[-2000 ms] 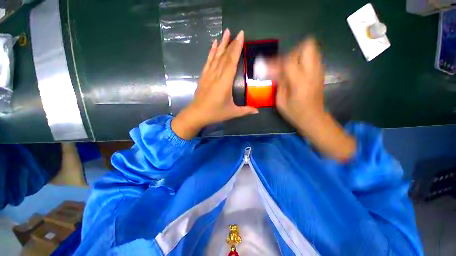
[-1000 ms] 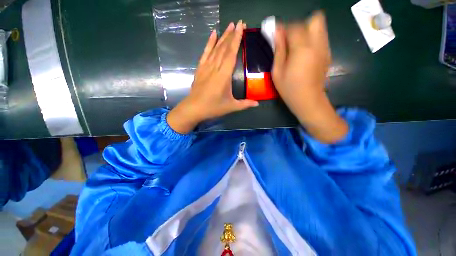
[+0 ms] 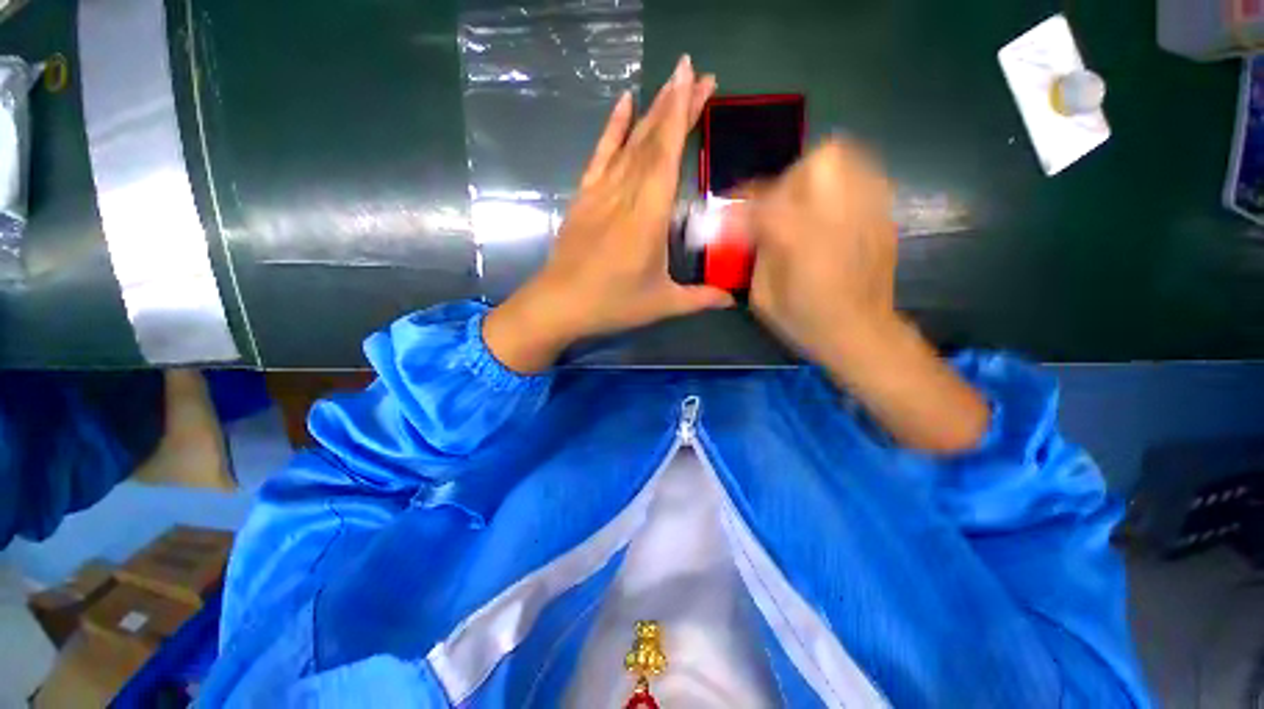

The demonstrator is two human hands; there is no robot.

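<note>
A red handheld device with a black screen above and a bright red lower part lies flat on the dark green bench mat. My left hand rests along its left side, fingers extended, thumb at its lower edge. My right hand is blurred. It pinches a small white wiping pad over the lower part of the device and covers its lower right side. Whether my left hand grips the device or only touches its edge is hard to tell.
A clear film sheet lies left of the device. A silver-white tape strip crosses the bench at far left. A white card with a round pale wad lies at right. A smartphone is cut off at the right edge. Cartons stand below left.
My right hand has moved the white pad from the top of the screen down to the device's lower part. My left hand stays beside the device.
</note>
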